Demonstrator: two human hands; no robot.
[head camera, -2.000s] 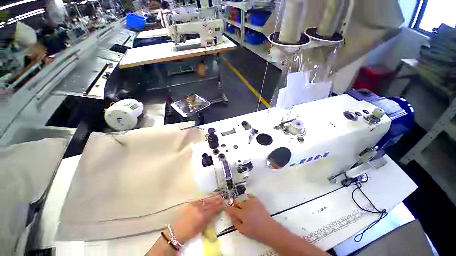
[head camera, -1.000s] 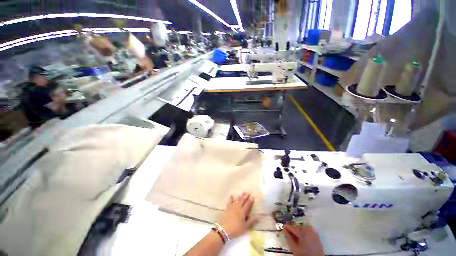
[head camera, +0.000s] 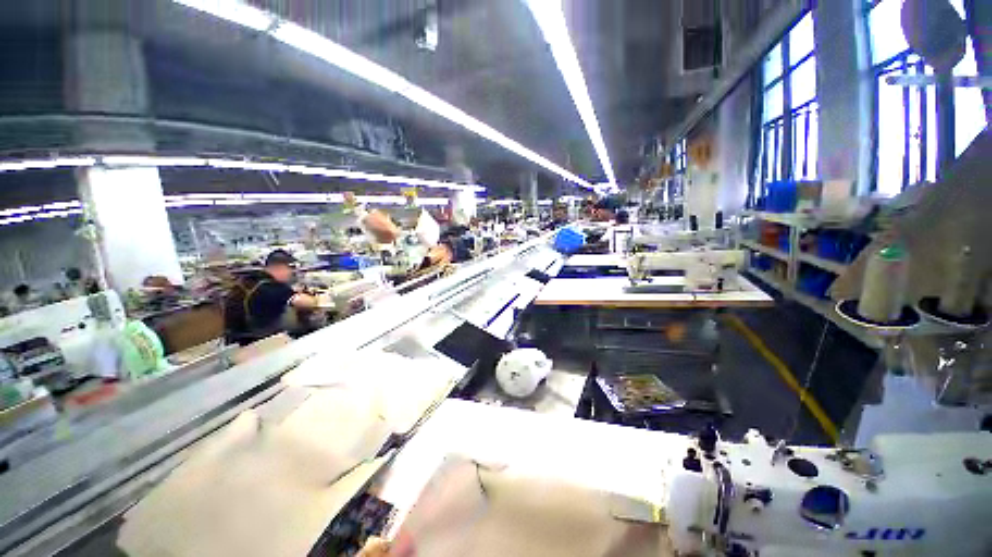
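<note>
A large beige panel (head camera: 522, 511) lies on the machine table at the bottom, its right edge against the left end of the white sewing machine head (head camera: 892, 479). The needle area is cut off by the bottom edge. A small blurred patch at the panel's lower left seems to be part of my left hand (head camera: 401, 540), mostly cut off; its fingers cannot be made out. My right hand is out of the picture.
Loose beige panels (head camera: 261, 479) lie at the left beside a long grey rail (head camera: 315, 346). A white round unit (head camera: 523, 371) stands beyond the table. Thread cones (head camera: 883, 285) stand at the right. A person (head camera: 261, 299) sits across the rail.
The view has tilted up and turned left. The hands, on the panel by the needle before, have dropped out of the picture except for a possible bit of the left.
</note>
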